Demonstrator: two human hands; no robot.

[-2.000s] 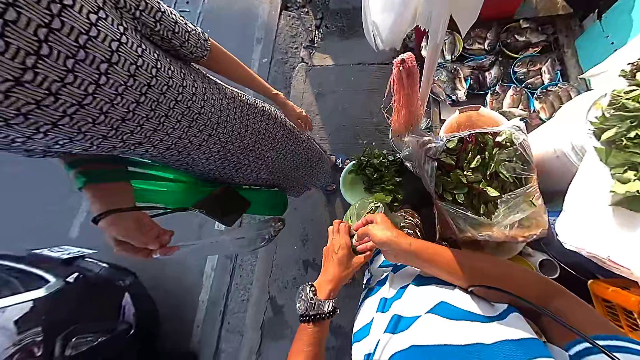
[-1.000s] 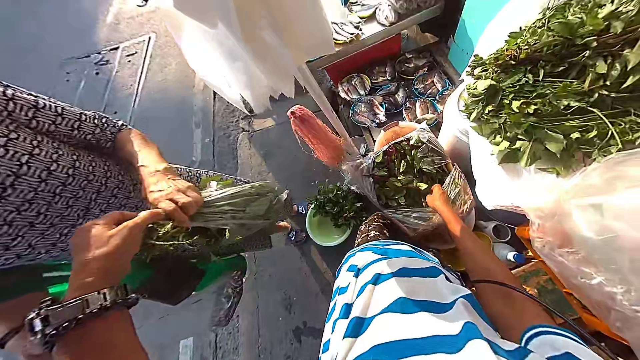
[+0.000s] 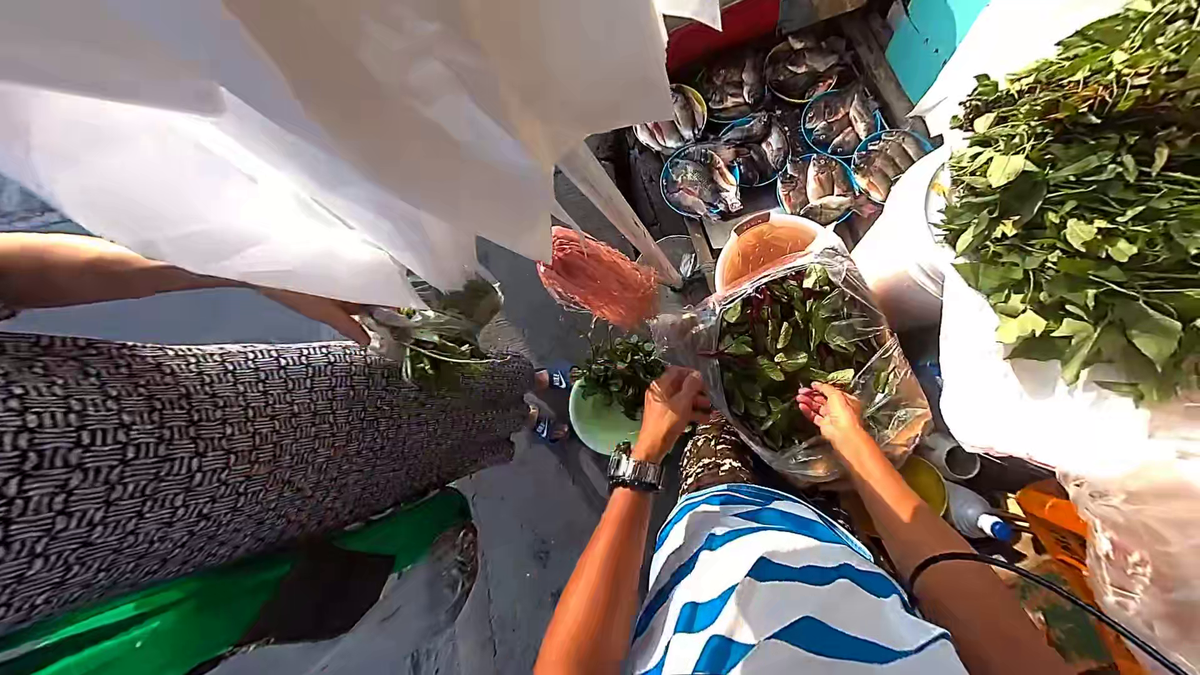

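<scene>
My left hand (image 3: 673,405), with a metal watch at the wrist, is at the near side of a clear plastic bag (image 3: 891,398) full of leafy greens; its curled fingers hide whether they grip anything. Over the leaves (image 3: 773,356) in that bag my right hand (image 3: 829,409) is held with its fingers partly spread and nothing plainly in them. To the left of my left hand, a pale green basin (image 3: 595,422) bears more dark greens (image 3: 621,370). A person in a patterned dress (image 3: 253,422) holds a bag of greens (image 3: 445,347) at the left.
White plastic sheets (image 3: 328,122) hang at upper left, beside a bundle of pink netting or string (image 3: 597,278). Fish in blue-rimmed baskets (image 3: 701,180) lie beyond an orange-filled bucket (image 3: 764,246). Piled greens (image 3: 1087,206) are at right, above a plastic bottle (image 3: 975,514) and orange crate (image 3: 1059,525).
My left hand has moved from the other person's hands and the bag of greens back to beside the basin. The other person now holds that bag. My right hand remains at the open bag's greens.
</scene>
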